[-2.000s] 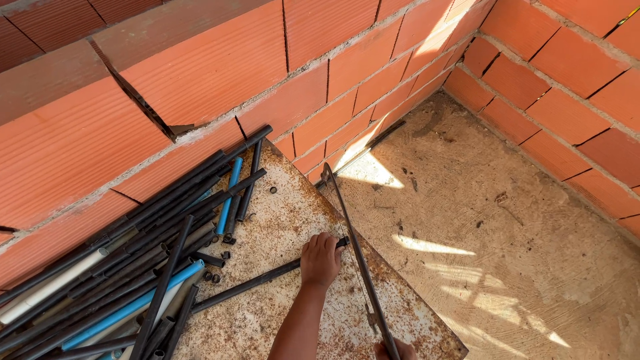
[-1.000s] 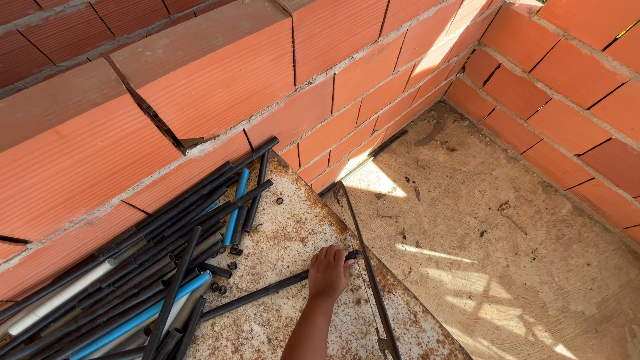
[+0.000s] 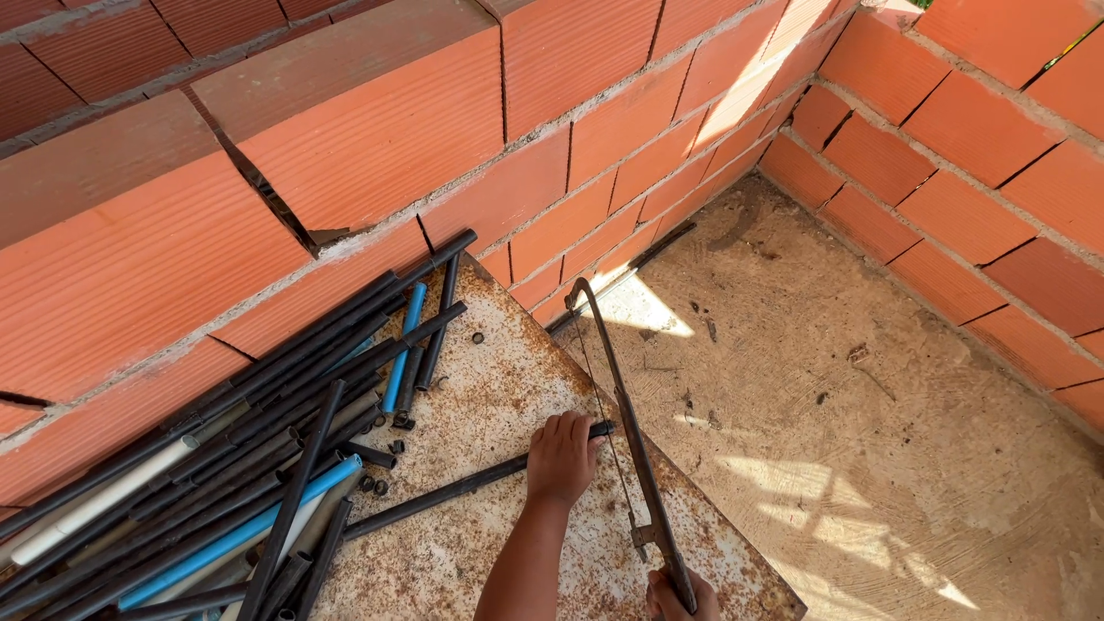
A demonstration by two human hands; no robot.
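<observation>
My left hand [image 3: 562, 457] is closed around a black plastic pipe [image 3: 448, 492] and presses it onto a rusty metal tabletop [image 3: 500, 371]. At the bottom, my right hand [image 3: 681, 597] grips the handle end of a hacksaw [image 3: 634, 423]. The saw's thin blade lies across the pipe near its end, just right of my left fingers, at the table's edge. Left of the hands is a pile of black pipes [image 3: 250, 470], with a blue pipe [image 3: 246, 530] and a white pipe [image 3: 103, 500] among them. Several short cut rings [image 3: 368, 484] lie beside the pile.
A hollow-brick wall [image 3: 371, 138] borders the table behind and on the left. Another brick wall [image 3: 957, 181] stands at the right. Beyond the table edge is a rough concrete floor [image 3: 819, 379] with sunlit patches, and a dark pipe [image 3: 655, 246] lies along the wall base.
The hacksaw has shifted along its length across the pipe, and my right hand, out of frame one second ago, shows again. My left hand has stayed on the pipe.
</observation>
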